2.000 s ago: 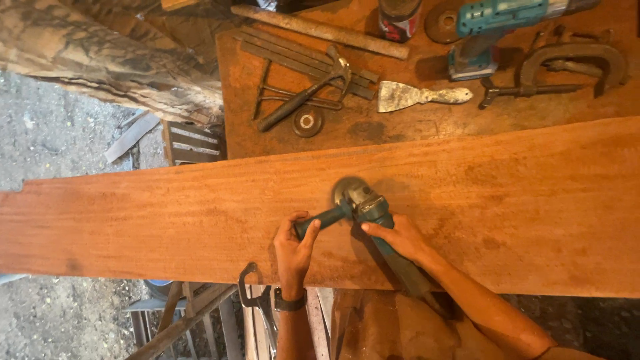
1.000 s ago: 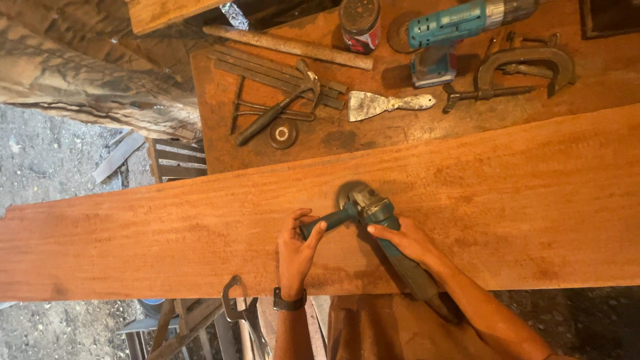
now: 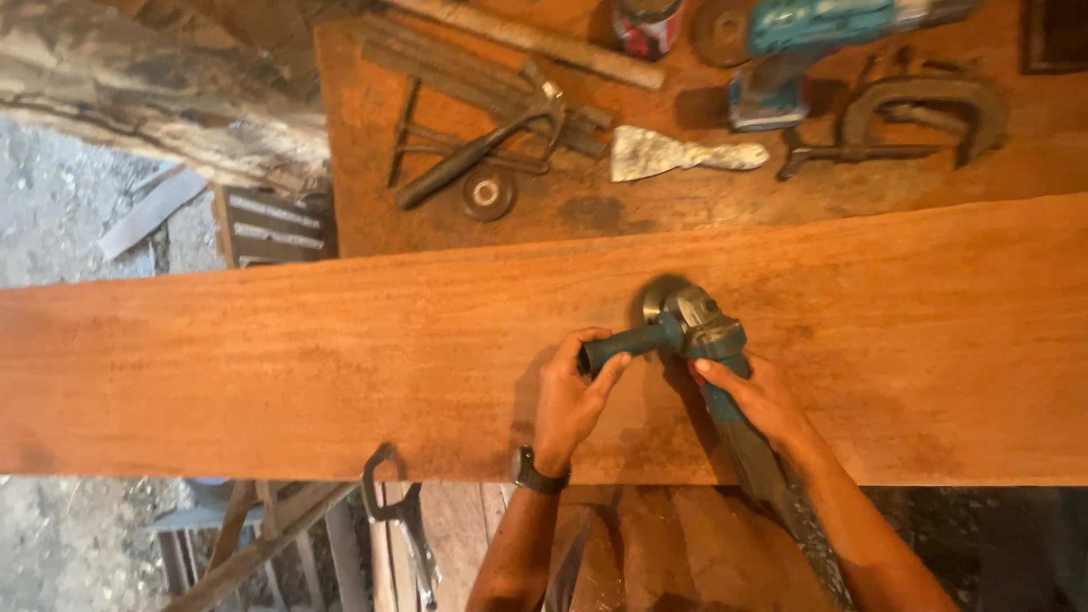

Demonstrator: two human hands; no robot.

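Observation:
A teal angle grinder [image 3: 714,340] is held over a long reddish wooden board [image 3: 255,365], its disc at the board's surface near the middle. My left hand [image 3: 578,399], with a dark watch on the wrist, grips the grinder's side handle [image 3: 633,340]. Around the grinder's body, just behind the gear head, my right hand [image 3: 756,399] is closed. The rear of the grinder points down towards my body, past the board's near edge. Whether the disc touches the wood is hard to tell.
Behind the board, a workbench [image 3: 578,208] carries a hammer [image 3: 467,157], a scraper [image 3: 680,157], a grinding disc [image 3: 489,194], a cordless drill [image 3: 807,42], a C-clamp [image 3: 918,110] and a can [image 3: 648,25]. A locking clamp [image 3: 399,510] grips the board's near edge.
Both hands keep their hold on the grinder, which stays near the same part of the board. The view has shifted somewhat.

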